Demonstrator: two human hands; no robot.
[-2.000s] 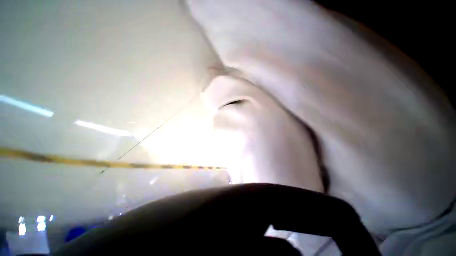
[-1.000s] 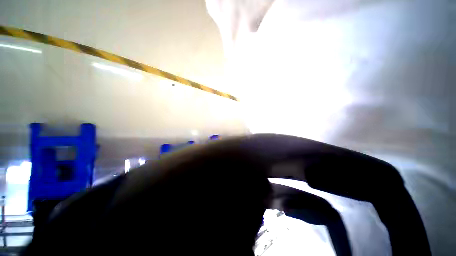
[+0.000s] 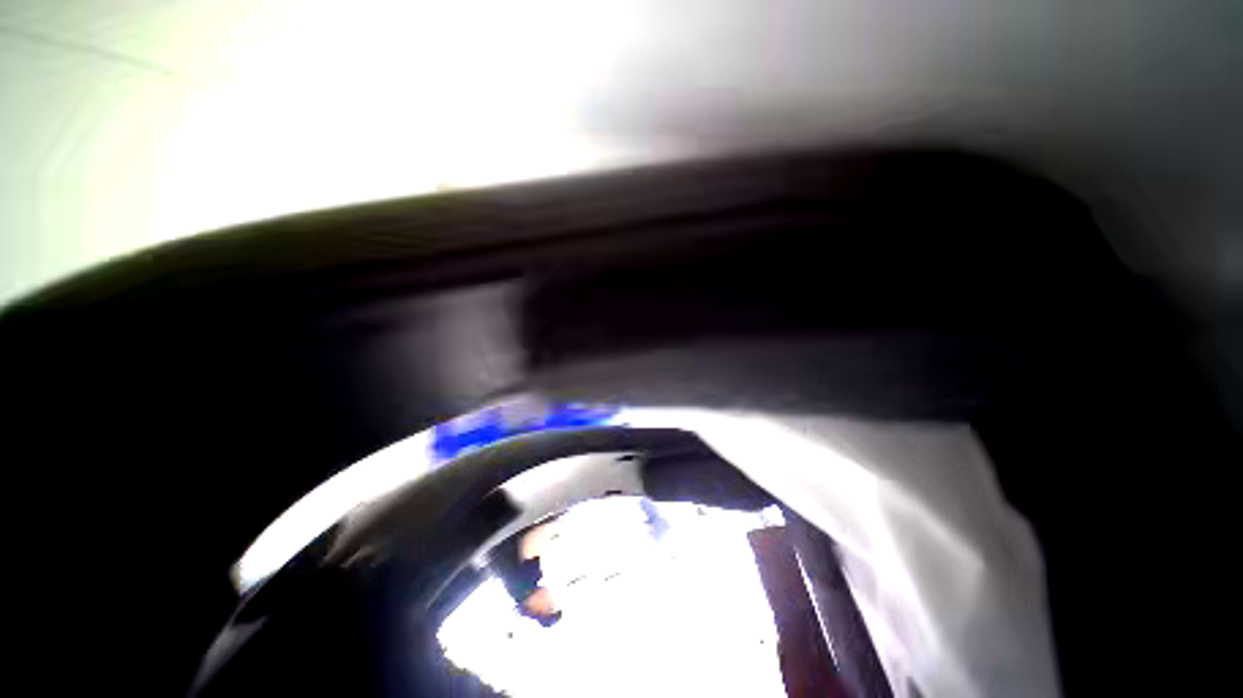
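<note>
The black head-mount harness [image 3: 763,293] fills most of the view as a thick, blurred, curved band close to the camera. An inner curved black band [image 3: 436,545] arches below it. A pale, folded cloth or garment [image 3: 941,545] shows through the opening at the lower right. Neither of my hands can be made out. What bears the harness is hidden.
Through the harness opening is an overexposed bright area [image 3: 668,600] with a dark reddish-brown strip [image 3: 791,600] beside it. A small blue patch [image 3: 498,430] shows along the inner edge. A glaring pale surface [image 3: 341,109] lies above the band.
The harness has shifted up and now covers much more of the view. The yellow-black tape, the blue stool-like shape and the pale hand-like form at the top have gone out of sight.
</note>
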